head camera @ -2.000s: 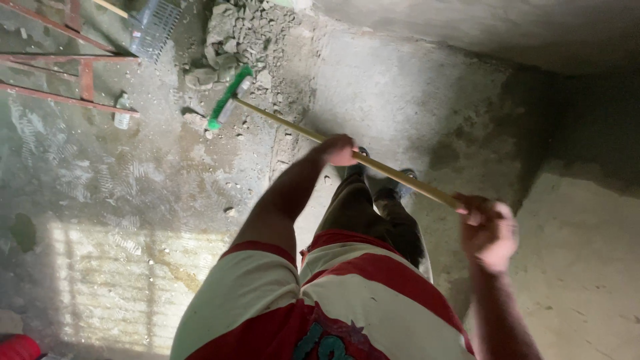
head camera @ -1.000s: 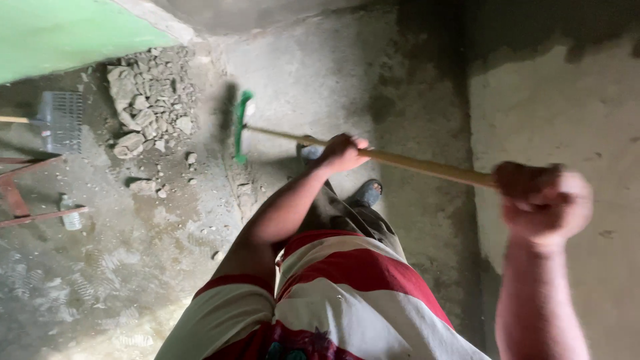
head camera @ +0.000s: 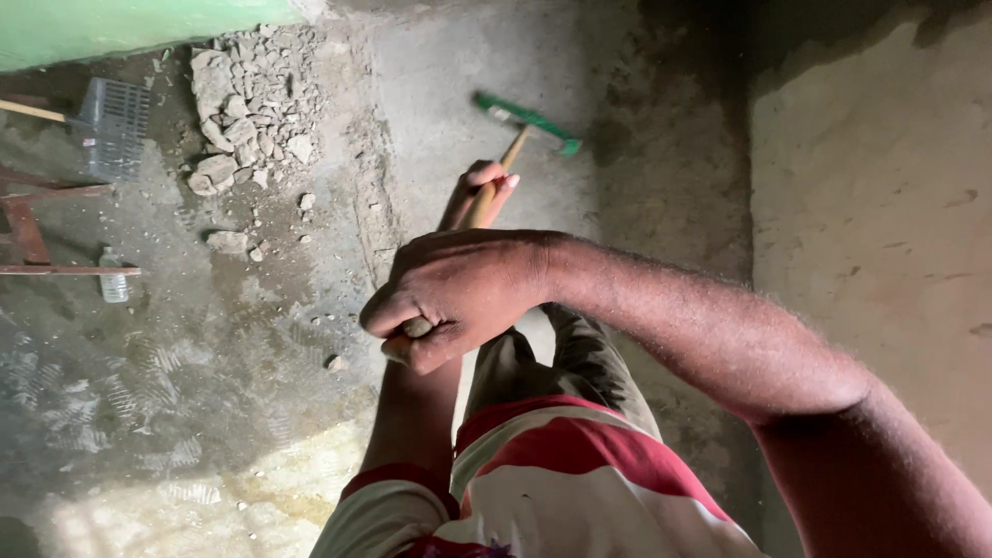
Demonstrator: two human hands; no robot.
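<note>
A push broom with a wooden handle [head camera: 517, 149] and a green head [head camera: 529, 122] slants across the middle of the view. Its head is at the concrete floor, up and right of my hands. Lower on the handle, my left hand [head camera: 482, 194] is wrapped around the wood. My right hand [head camera: 457, 298] grips the top end, whose rounded tip shows between the fingers, and it hides part of the handle and of my left forearm. The right forearm crosses in front of my body from the right.
A heap of broken concrete rubble [head camera: 252, 108] lies by the green wall [head camera: 139, 27], with loose chunks [head camera: 227, 241] below it. Farther left are a grey slotted shovel-like tool [head camera: 116, 128], a reddish metal frame [head camera: 27, 229] and a plastic bottle [head camera: 114, 279]. A plastered wall [head camera: 876, 201] rises at right.
The broom head has moved from beside the rubble to the right across the floor. My right hand has swung from the far right to the left, over my left forearm. Both hands keep the handle.
</note>
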